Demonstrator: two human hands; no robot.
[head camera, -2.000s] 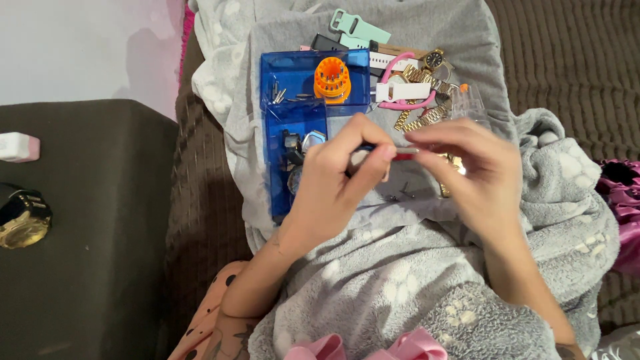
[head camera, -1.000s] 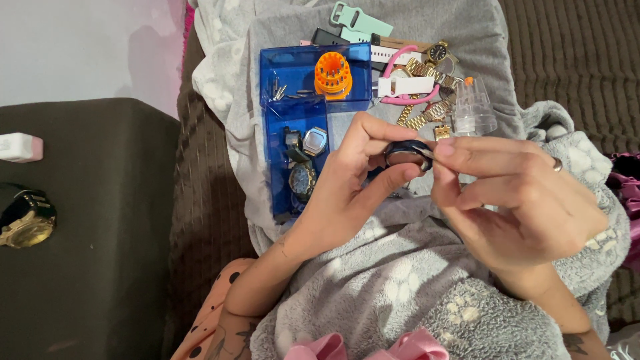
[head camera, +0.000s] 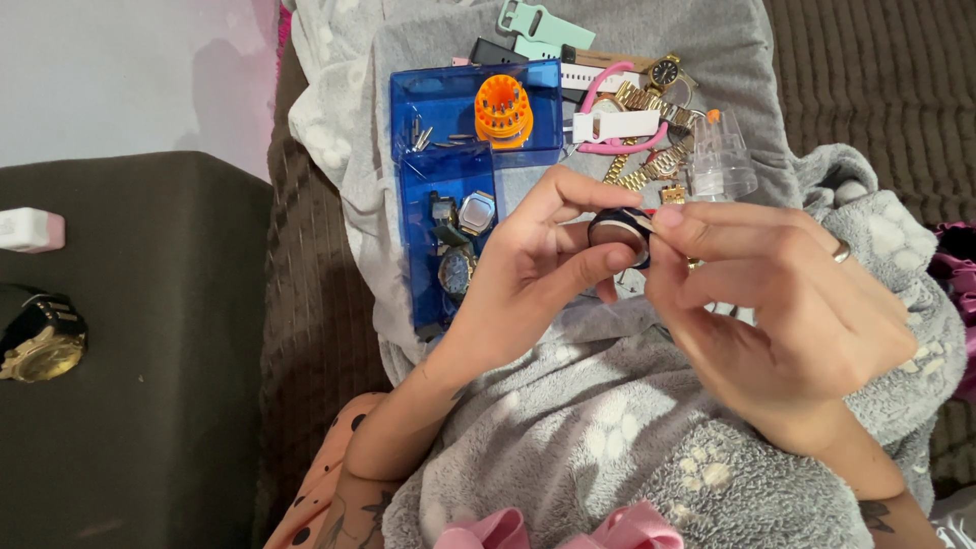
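Note:
My left hand (head camera: 534, 267) grips a round watch case (head camera: 621, 232) with a dark blue rim between thumb and fingers. My right hand (head camera: 762, 282) pinches something small and pale at the right edge of that case; the fingers hide most of it, and a bit of red shows behind. Just beyond my hands lie gold metal watches and bands (head camera: 640, 171), a pink-handled pair of pliers (head camera: 621, 145) and a white watch strap (head camera: 616, 124). A blue plastic tray (head camera: 476, 156) left of them holds an orange bit holder (head camera: 503, 112), loose metal bits and several watches, among them a square-faced one (head camera: 476, 212).
Clear plastic cups (head camera: 723, 164) stand at the right of the watches. A mint green strap (head camera: 545, 27) lies at the back. A grey fleece blanket (head camera: 534, 427) covers my lap. On the dark armrest (head camera: 137, 320) at the left are a gold watch (head camera: 46, 347) and a white-and-pink object (head camera: 32, 230).
Two seconds ago my hands held a thin, partly red item between them. One second ago the round watch case showed in my left hand, with my right fingers at its edge, much as now.

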